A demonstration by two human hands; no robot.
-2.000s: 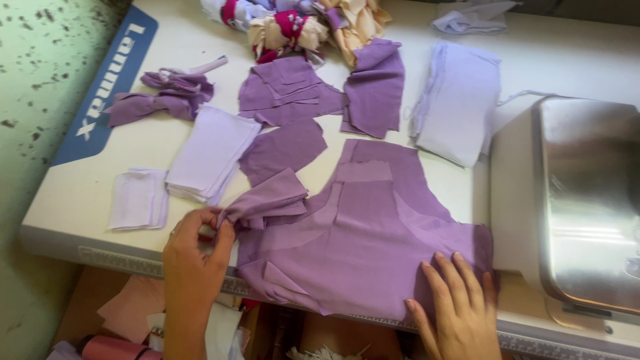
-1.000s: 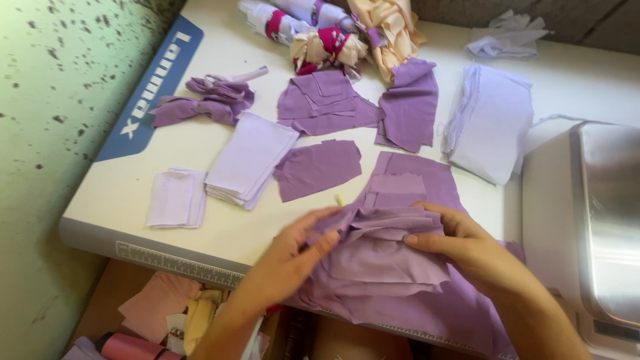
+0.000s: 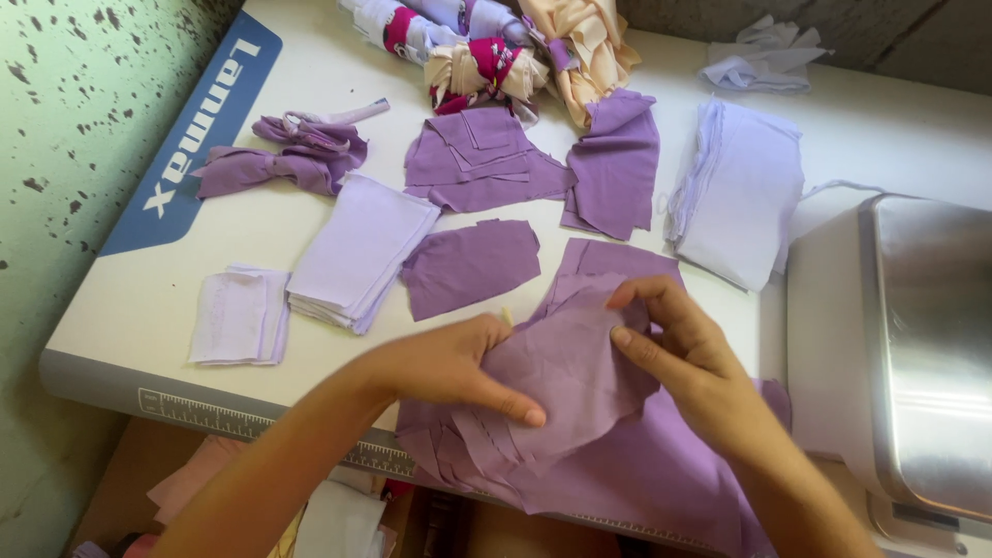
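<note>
My left hand [image 3: 465,372] grips a purple cut fabric piece [image 3: 570,364] at its left side, thumb on top and fingers hidden beneath. At the piece's upper right, my right hand [image 3: 666,341] pinches the cloth between thumb and forefinger. Under both hands, larger purple fabric panels [image 3: 666,465] lie layered and hang over the table's front edge. A smaller purple stack [image 3: 473,263] lies just beyond my left hand. Further back are two more purple piles, one of layered pieces [image 3: 480,159] and one folded [image 3: 616,167].
Lilac fabric stacks lie left [image 3: 360,252], far left [image 3: 240,316] and right [image 3: 740,194]. Tied fabric bundles [image 3: 484,70] stand at the back, a purple knotted bundle [image 3: 294,159] at the left. A scale with a metal plate [image 3: 938,349] stands right. Below the ruler-marked table edge [image 3: 209,415] are scraps [image 3: 337,519].
Two seconds ago my right hand lay flat on the large purple panel; it now pinches a piece raised between both hands. My left hand has moved right. The view has shifted.
</note>
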